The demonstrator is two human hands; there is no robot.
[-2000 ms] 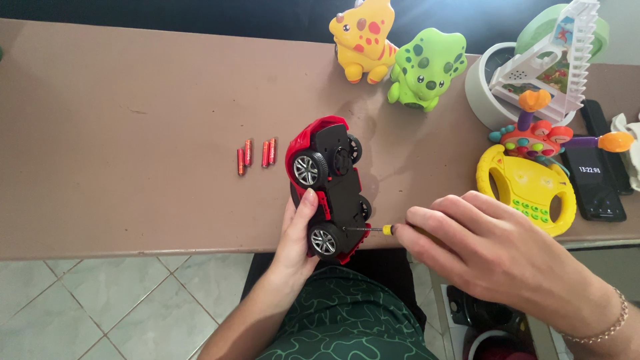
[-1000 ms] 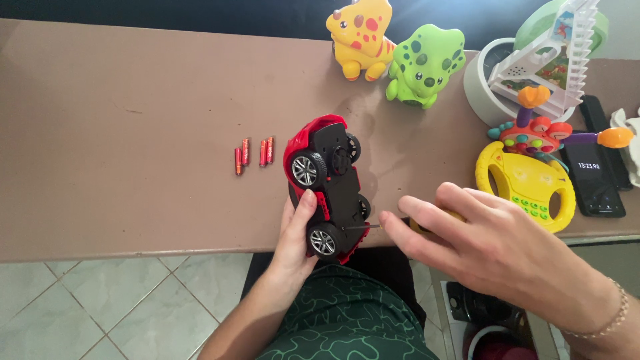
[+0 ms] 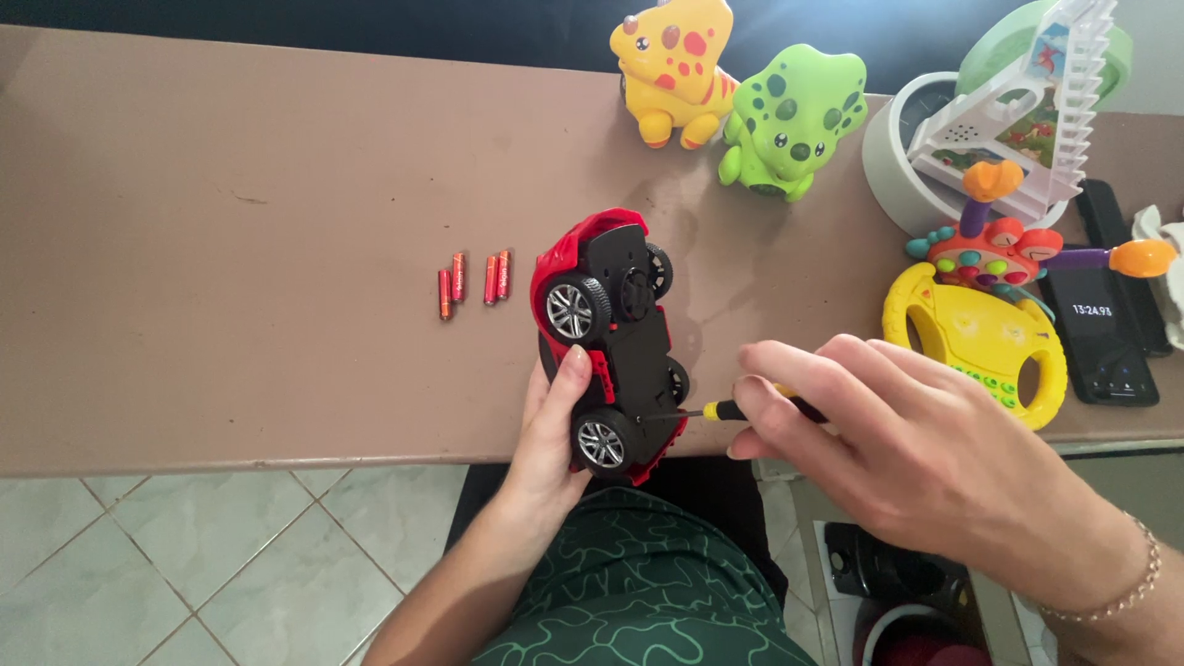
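My left hand (image 3: pixel 553 435) grips a red toy car (image 3: pixel 634 314) at the table's front edge, with its black underside and wheels turned to the camera. In my right hand (image 3: pixel 860 425) is a screwdriver (image 3: pixel 724 410) with a black and yellow handle. Its shaft points left, and the tip meets the underside near the lower wheel; whether it sits in a screw I cannot tell. Left of the car, several red batteries lie in two pairs: one pair (image 3: pixel 451 286) farther left, the other pair (image 3: pixel 497 277) nearer the car.
Yellow (image 3: pixel 680 79) and green (image 3: pixel 795 120) dinosaur toys stand at the back. On the right are a yellow toy steering wheel (image 3: pixel 980 342), a colourful crab-like toy (image 3: pixel 994 252), a white round container (image 3: pixel 888 157) and a phone (image 3: pixel 1101 324). An open drawer or cabinet with dark items (image 3: pixel 902 573) is below the table.
One second ago my right fingers were more spread around the screwdriver; now they are curled closer about its handle. My left hand and the car have stayed in place.
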